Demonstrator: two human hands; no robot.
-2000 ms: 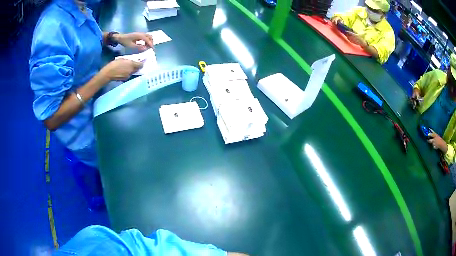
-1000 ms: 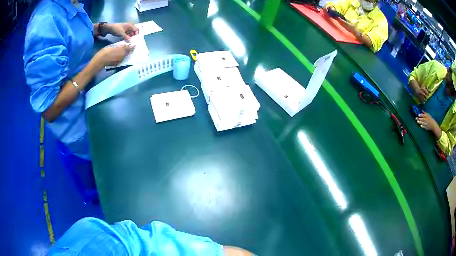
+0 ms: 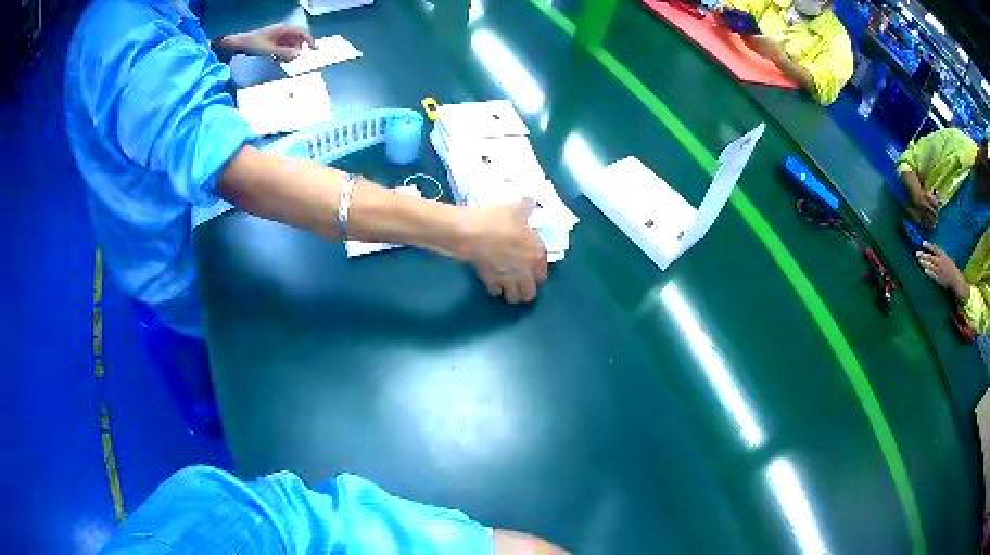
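Observation:
My left arm shows as a blue sleeve at the bottom edge with a bit of bare wrist; the hand is cut off by the frame. My right hand is out of the picture. Several stacked white cards [image 3: 496, 163] lie on the dark green table [image 3: 358, 412], with a neighbour's hand at the near end of the stack. A white packaging box [image 3: 643, 206] stands open right of the stack, its lid [image 3: 725, 179] raised, with small dark marks in the base.
The neighbour in a blue smock reaches across from the left over a white block. A light blue perforated strip [image 3: 337, 138] and a blue round thing [image 3: 403, 137] lie beside that arm. Workers in yellow, a red mat [image 3: 722, 46] and a blue tool [image 3: 811, 182] are across the table.
The neighbour's arm has reached right to the near end of the card stack, covering much of the ring-bound block. The neighbour's white card now lies on the table. My sleeve has barely moved.

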